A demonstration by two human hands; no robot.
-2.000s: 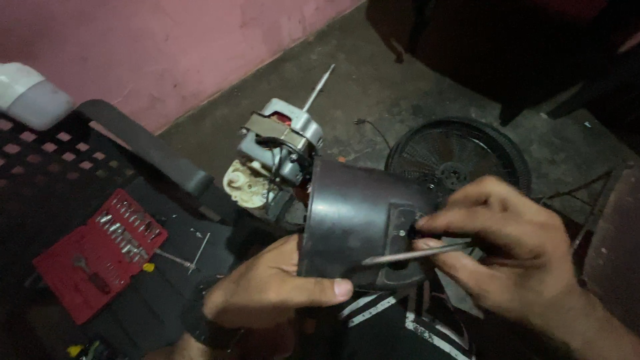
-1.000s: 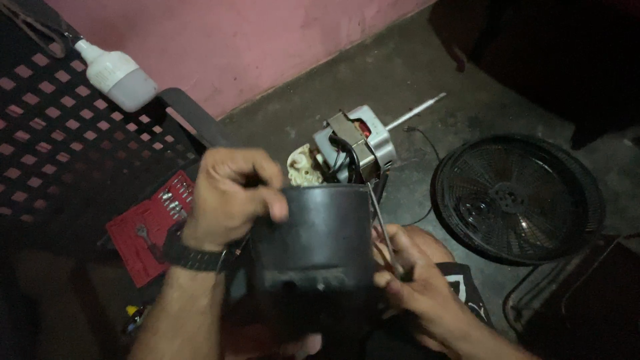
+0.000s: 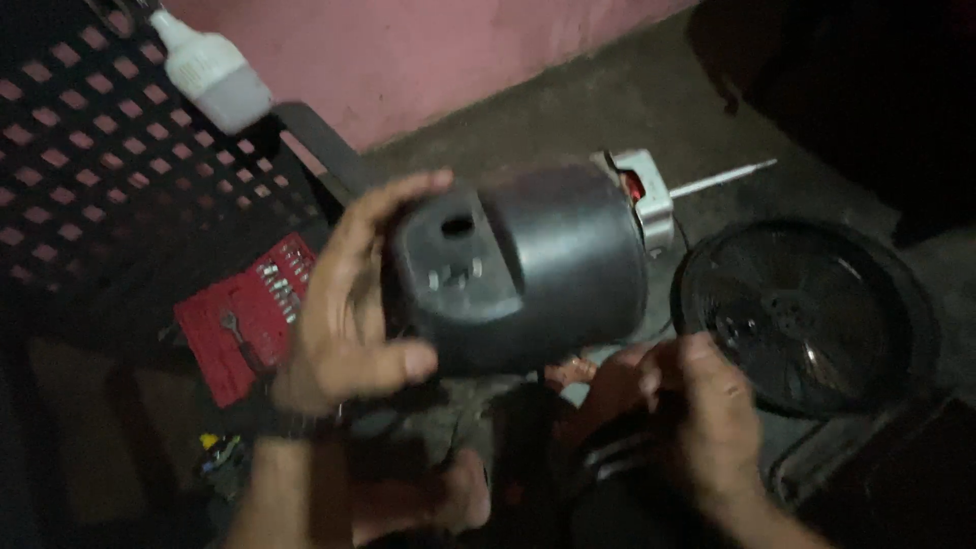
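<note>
My left hand [image 3: 343, 305] grips one end of a black plastic motor housing [image 3: 572, 267], fingers over the top and thumb below. That end shows an oval hole and small slots. Behind the other end, partly hidden by the housing, is an electric fan motor [image 3: 654, 202] with a metal bracket, some red winding and a long shaft pointing right. My right hand [image 3: 709, 404] is off the housing, low and to its right, with fingers curled; blur hides whether something is in it.
A red socket set case [image 3: 210, 343] lies open at the left beside a black perforated plastic chair [image 3: 99, 152]. A white LED bulb [image 3: 217, 76] hangs at upper left. A round black fan grille [image 3: 801, 320] rests on the floor at right, and a pink wall [image 3: 427, 61] stands behind.
The housing has turned, so its end with the hole and slots now faces me. My right hand has come away from it. The thin metal tool seen earlier at my right hand is not distinguishable now.
</note>
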